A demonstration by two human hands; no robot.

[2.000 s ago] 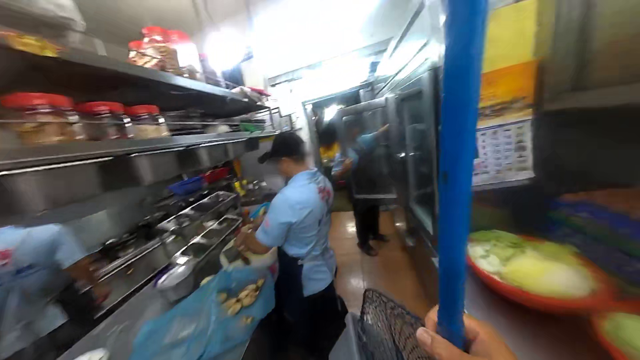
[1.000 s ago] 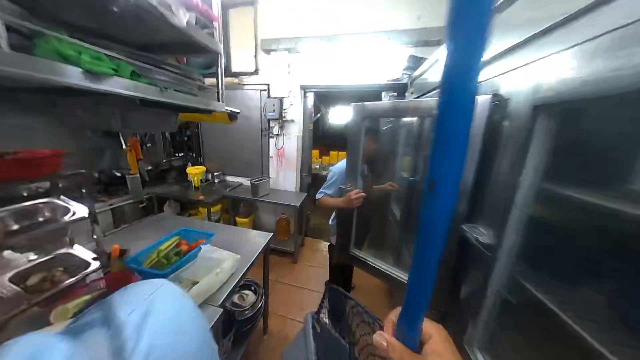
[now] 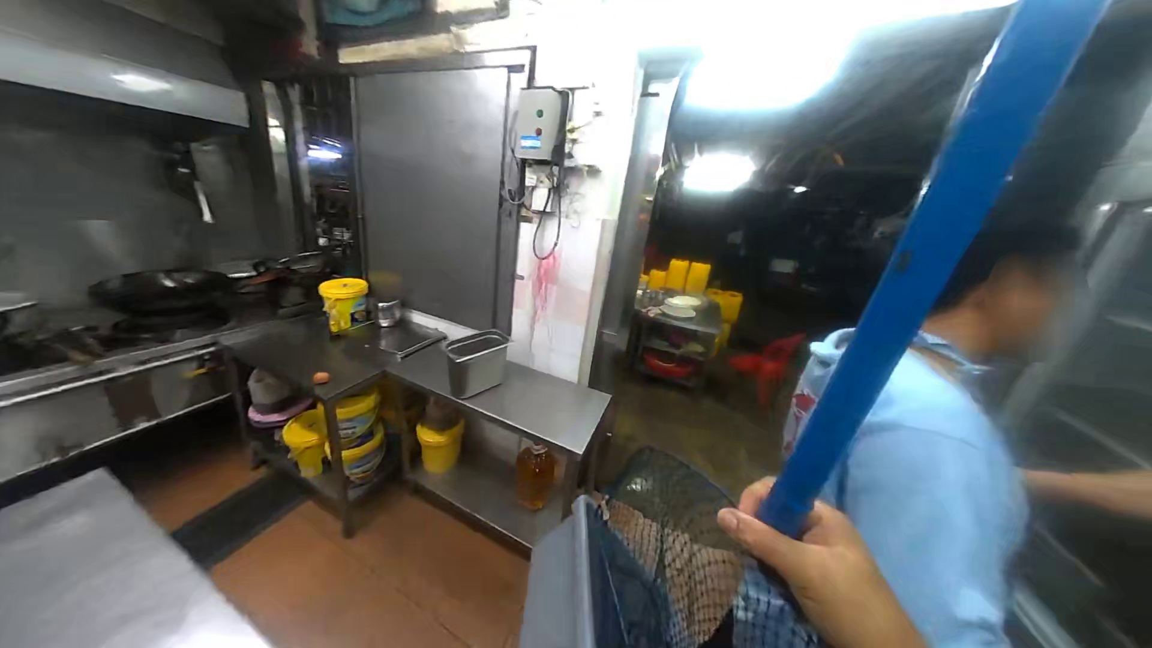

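Observation:
My right hand grips a blue pole near the bottom right; the pole slants up to the top right corner. Just below and left of the hand is a dark mesh net, beside the rim of a grey plastic container. Whether the net is joined to the pole cannot be told. My left hand is out of view. Close behind the pole, at the right, a person in a light blue shirt faces right.
An L-shaped steel table bears a metal container and a yellow bucket. Buckets and a bottle of amber liquid stand beneath it. A wok sits on the stove at left. A doorway opens past the table; a steel tabletop juts in lower left.
The view has moved forward through the kitchen, towards the doorway. The blue pole now leans further right, still in my right hand. The person in blue, formerly behind a glass door, is now close on the right.

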